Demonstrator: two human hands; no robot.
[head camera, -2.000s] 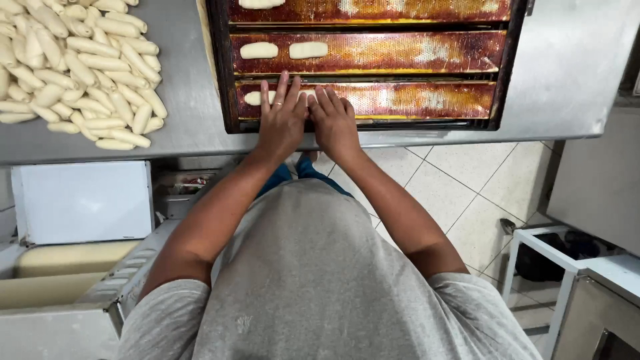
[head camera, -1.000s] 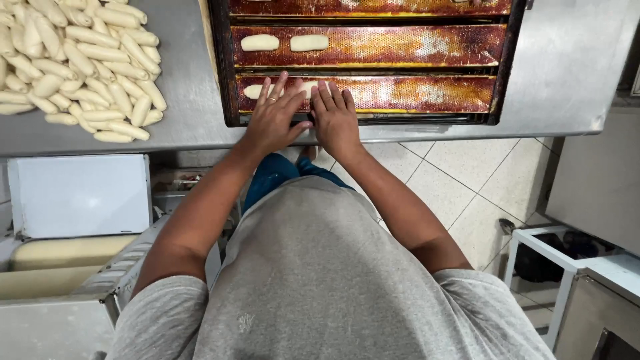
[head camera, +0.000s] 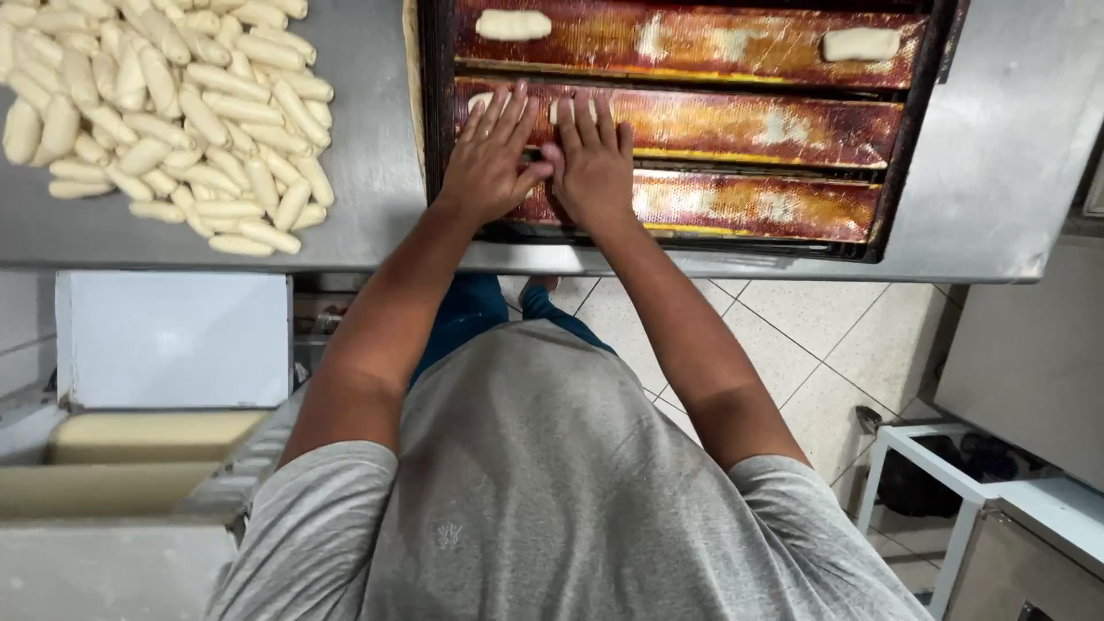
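Both hands lie over the middle visible channel of a dark-framed baking tray (head camera: 707, 125) with perforated, stained channels. My left hand (head camera: 493, 159) rests palm down, fingers spread, on a dough piece (head camera: 479, 101) at the channel's left end. Just to its right, my right hand (head camera: 593, 155) has its fingers flat on another dough piece (head camera: 604, 110). The two thumbs are close together. In the channel above lie a dough piece (head camera: 513, 25) at the left and another (head camera: 861, 44) at the right. The channel nearest me is partly hidden by my hands.
A large pile of rolled dough pieces (head camera: 216, 121) lies on the steel table (head camera: 366, 129) left of the tray. Below the table edge are a white panel (head camera: 172, 336) and a metal container at the left, and a light metal frame (head camera: 927, 457) at the lower right.
Both hands have moved from the channel nearest me to the one above it, where they now lie over two dough pieces that showed uncovered before.
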